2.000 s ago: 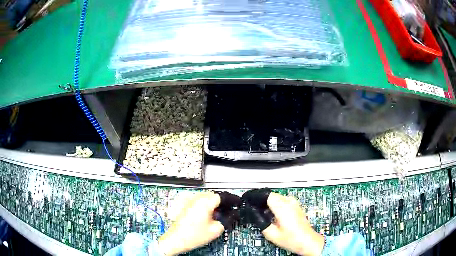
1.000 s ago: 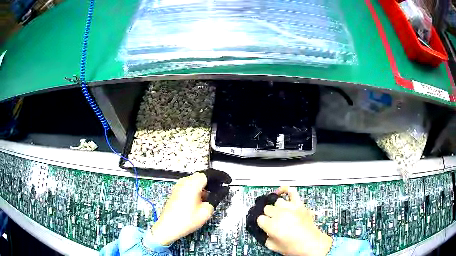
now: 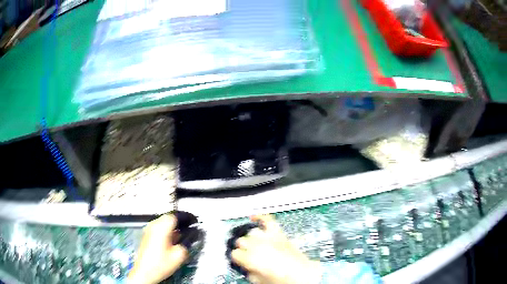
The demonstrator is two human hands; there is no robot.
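Note:
The frame is blurred. Green circuit boards (image 3: 356, 233) run in a row nearest me. My left hand (image 3: 165, 244), with black finger coverings, is over the boards just below the left parts bin; its fingers are bent together. My right hand (image 3: 261, 248), also with black finger coverings, is over the boards to the right, a small gap apart from the left, its fingers curled. Whether either hand holds a small part cannot be seen. The left bin (image 3: 136, 191) has cream and grey-brown parts. The black bin (image 3: 230, 183) beside it has dark contents.
A pale rail (image 3: 328, 191) runs between bins and boards. A clear bag of cream pieces (image 3: 397, 150) lies at the right under the shelf. On the green shelf (image 3: 339, 72) are clear plastic sheets (image 3: 200, 55) and a red box (image 3: 408, 44). A blue coiled cord (image 3: 55, 152) hangs at left.
The view has turned, so shelf and bins sit further left and tilt. Compared with two seconds ago, my hands, then close together, are apart. Since one second ago they stay over the boards.

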